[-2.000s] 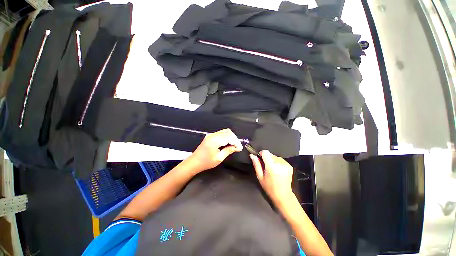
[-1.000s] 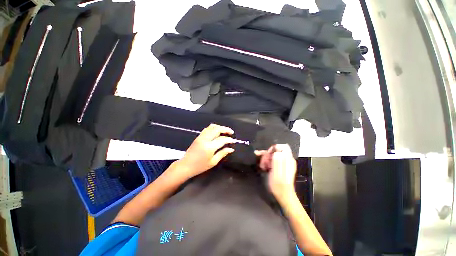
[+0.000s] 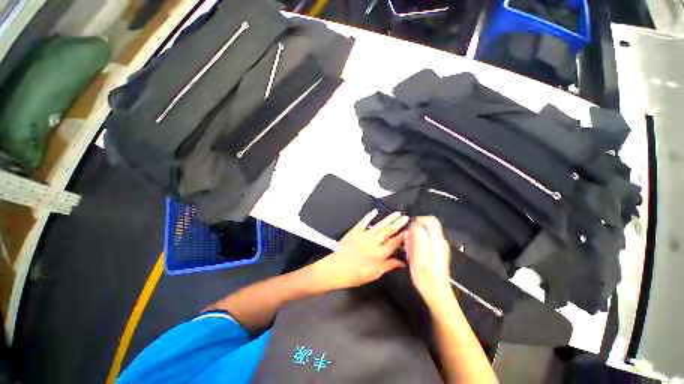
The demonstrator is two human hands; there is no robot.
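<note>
A dark zip panel (image 3: 536, 319) lies along the table's near edge under both hands. Its silver zipper line (image 3: 476, 295) shows right of my right hand, and its plain left end (image 3: 334, 206) shows beyond my left hand. My left hand (image 3: 367, 253) rests palm down on the panel, fingers spread. My right hand (image 3: 429, 259) is closed beside it, its fingertips at the panel close to my left fingertips. The cloth is bunched up just beyond the fingertips. The fingers hide whatever my right hand holds; no snips can be made out.
A ragged pile of dark panels (image 3: 495, 157) lies beyond, to the right. A flatter stack (image 3: 202, 82) hangs over the table's left end. A blue basket (image 3: 214, 264) is below at left, another blue basket (image 3: 555, 26) beyond the table. A black strip (image 3: 646, 225) runs along the right side.
The view has swung left and tilted. The panel has shifted right under my hands, which are now near its left end. The snips seen in my right hand two seconds ago no longer show.
</note>
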